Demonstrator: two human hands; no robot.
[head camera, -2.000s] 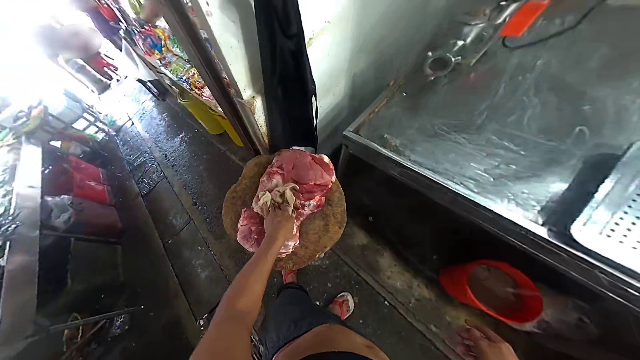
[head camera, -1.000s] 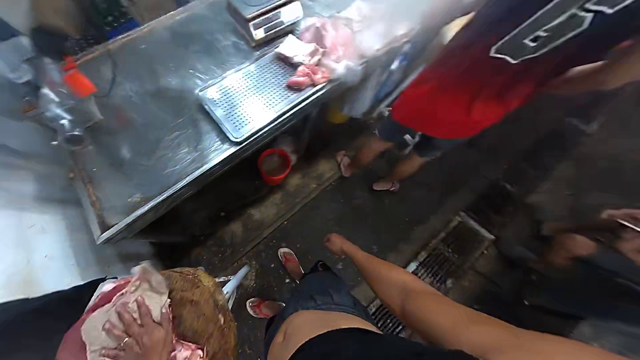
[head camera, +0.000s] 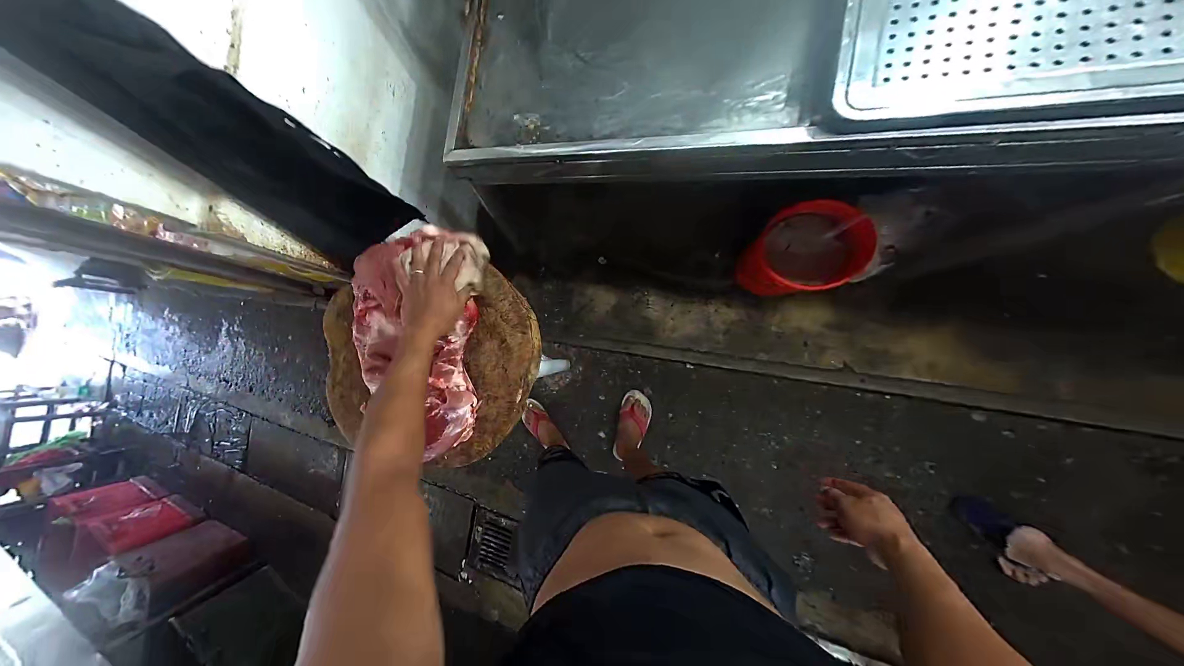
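Note:
A large slab of raw meat (head camera: 379, 319) lies on a round wooden chopping block (head camera: 504, 361) at the left. On the slab's far end rests my left hand (head camera: 433, 287), a ring on one finger, its fingers spread over a pale cloth or piece of fat (head camera: 470, 264); which of the two I cannot tell. My right hand (head camera: 860, 518) hangs over the floor at the lower right, away from the block, fingers loosely curled with nothing seen in them.
Beyond is a metal table (head camera: 647, 148) with a perforated metal tray (head camera: 980, 92). A red bucket (head camera: 809, 248) of cloudy liquid stands below it. Dark cloth (head camera: 231, 129) hangs beside the block. Another person's foot (head camera: 1027, 555) is at the right. Red containers (head camera: 139, 527) stand lower left.
The view has swung widely. The person in the red and dark shirt, seen one second ago, is out of view. My left hand is on the meat in all frames.

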